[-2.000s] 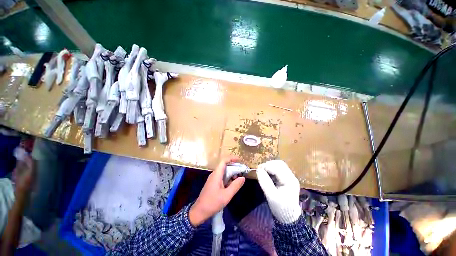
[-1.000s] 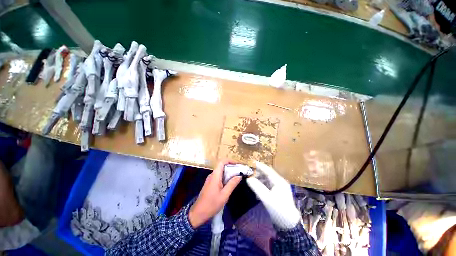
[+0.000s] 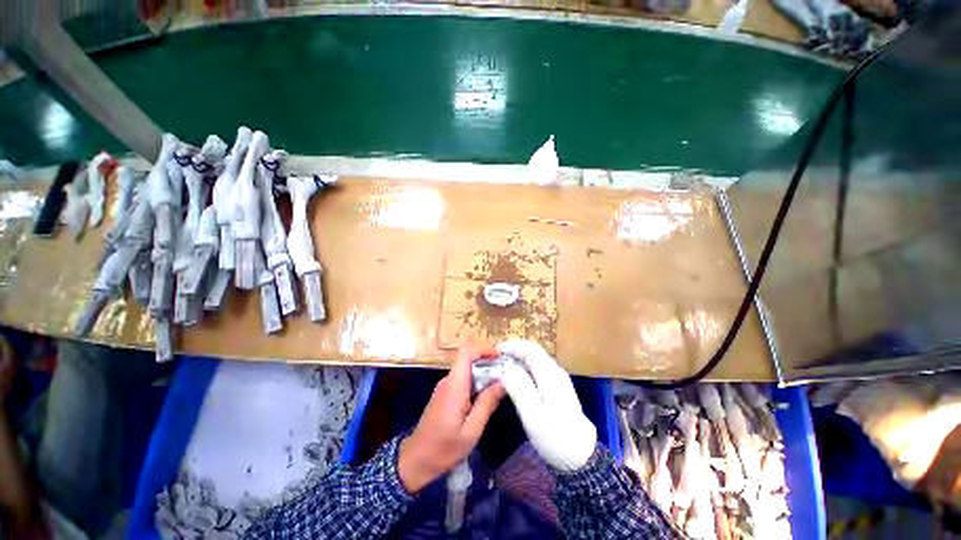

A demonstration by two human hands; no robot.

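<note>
My bare left hand grips the head of a long grey-white handle piece, whose stem hangs down below the hand over my lap. My right hand wears a white knit glove; its fingertips touch the handle's head from the right and cover part of it. Whether the right fingers pinch a small part is hidden. A white oval ring lies on the dark-spotted square pad beyond my hands.
Overlapping handles lie at left on the brown bench. A green conveyor runs behind, with a small white bottle at its edge. Blue bins stand below at left and right. A black cable hangs at right.
My right hand has moved left and closed in against the handle's head, covering more of it. My left hand keeps its hold. The camera view has shifted.
</note>
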